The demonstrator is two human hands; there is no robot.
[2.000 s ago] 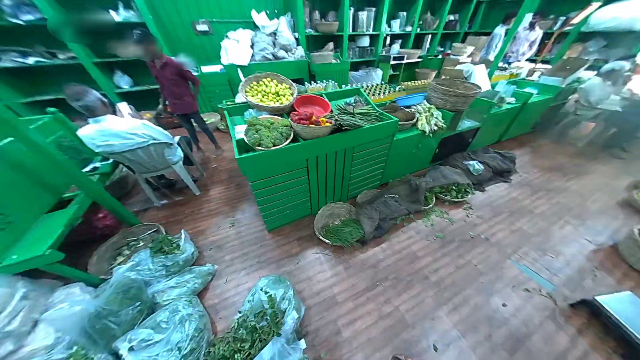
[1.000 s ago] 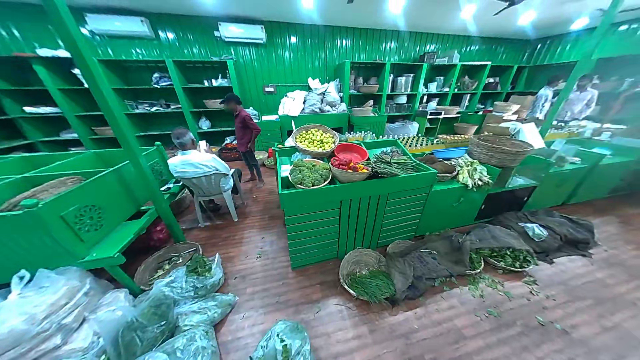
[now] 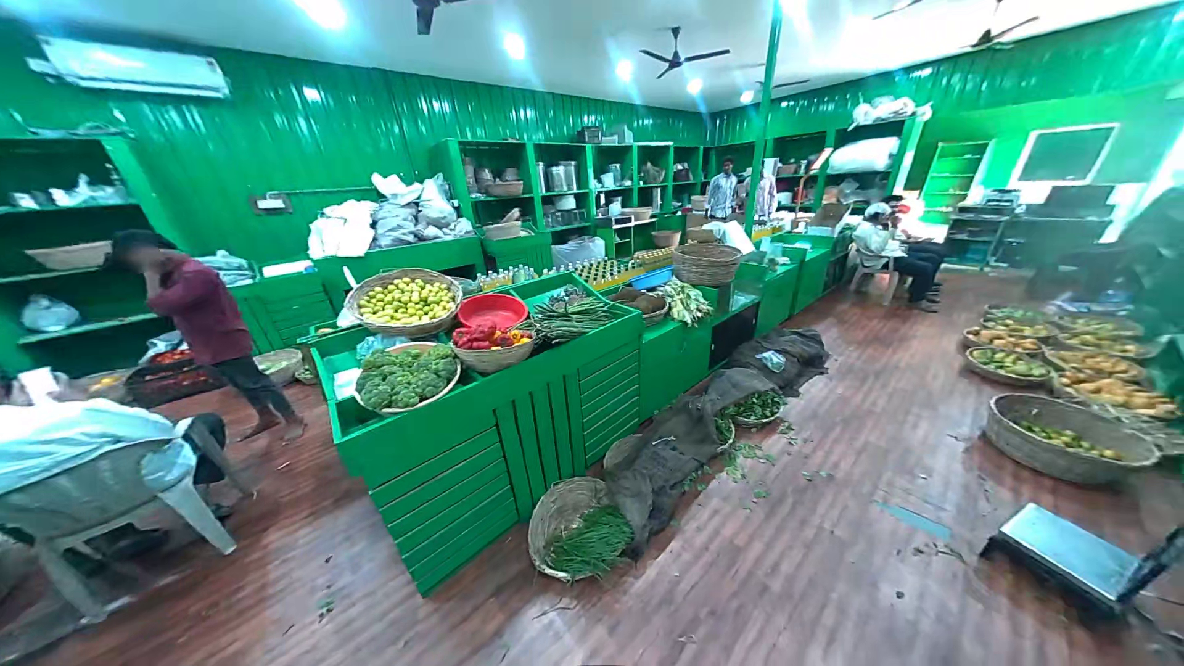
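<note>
Neither of my hands is in the head view. A green wooden counter (image 3: 453, 462) stands ahead. On it are a basket of yellow-green limes or lemons (image 3: 408, 302), a basket of broccoli (image 3: 404, 376), a basket of red and yellow peppers (image 3: 490, 339), a red plastic basin (image 3: 491, 313) and a heap of long green vegetables (image 3: 572, 316). White radishes with leaves (image 3: 686, 302) lie further along, beside stacked wicker baskets (image 3: 707, 264). On the floor, a tipped wicker basket holds thin green stalks (image 3: 592, 544), next to dark cloth (image 3: 661, 462).
A person in a maroon shirt (image 3: 205, 310) stands at left, behind a person seated in a plastic chair (image 3: 102, 499). Others are at the back. At right, a platform scale (image 3: 1068, 552) and several produce baskets (image 3: 1068, 439) sit on the wood-look floor. Loose leaves lie near the cloth.
The view has swung up and to the right, bringing in the floor baskets at right. The person in maroon now has an arm raised to the head.
</note>
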